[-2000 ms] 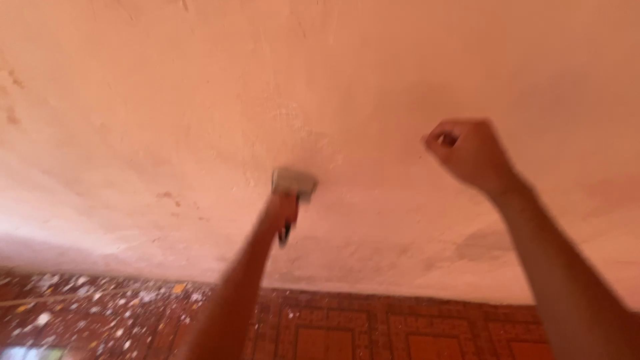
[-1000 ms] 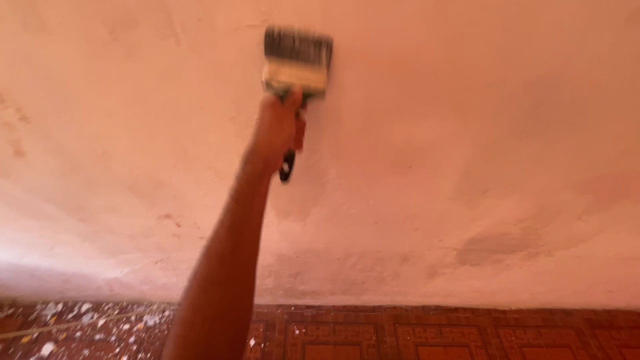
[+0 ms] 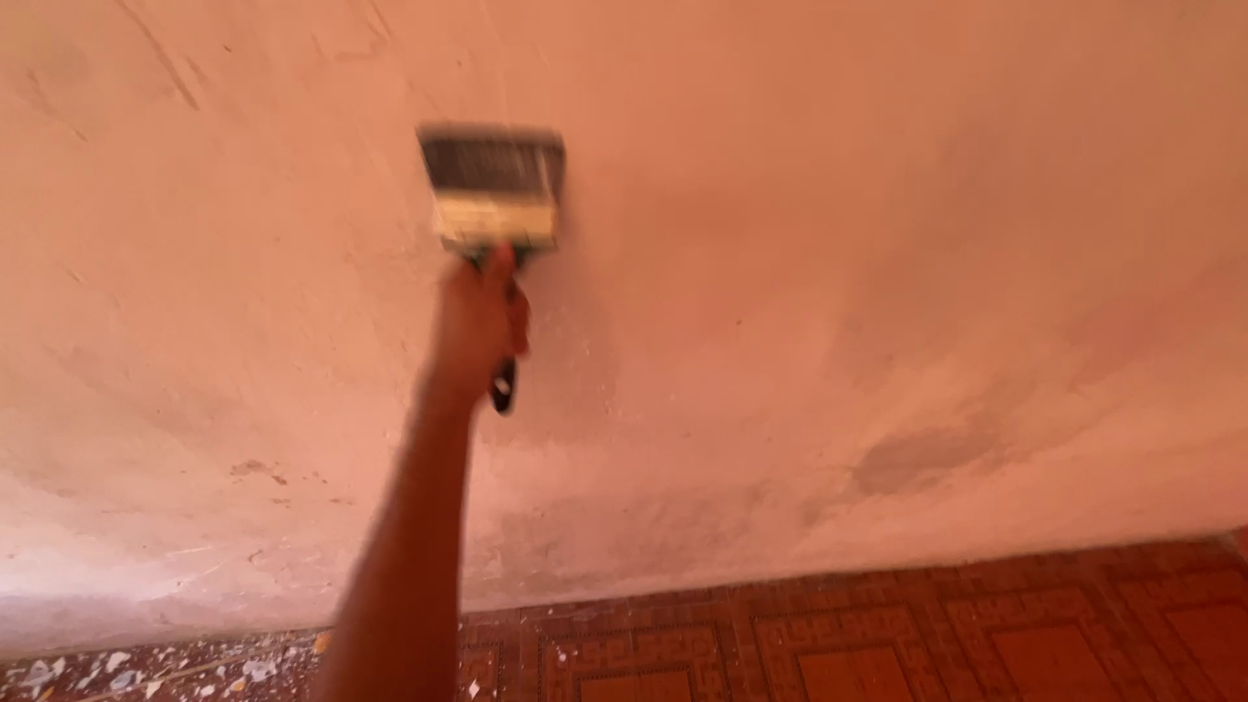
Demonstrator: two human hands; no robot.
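My left hand (image 3: 481,317) is closed around the black handle of a wide flat paintbrush (image 3: 495,185). The brush has dark bristles pointing up and a pale yellowish band below them; it is slightly blurred. It lies at or very close to the pinkish plastered wall (image 3: 741,292), left of the middle of the view. Whether the bristles touch the surface cannot be told for certain. The wall bears scratches at the upper left, darker patches and a few small brown marks low on the left. My right hand is out of view.
A reddish patterned tile floor (image 3: 838,643) meets the foot of the wall along the bottom. Pale flakes and chips (image 3: 117,673) are scattered over the floor at the lower left. A grey patch (image 3: 921,453) shows low on the wall at the right.
My left hand and the brush moved up the wall, then sit a little lower in view now than one second ago. My right hand, in view two seconds ago, has left the view.
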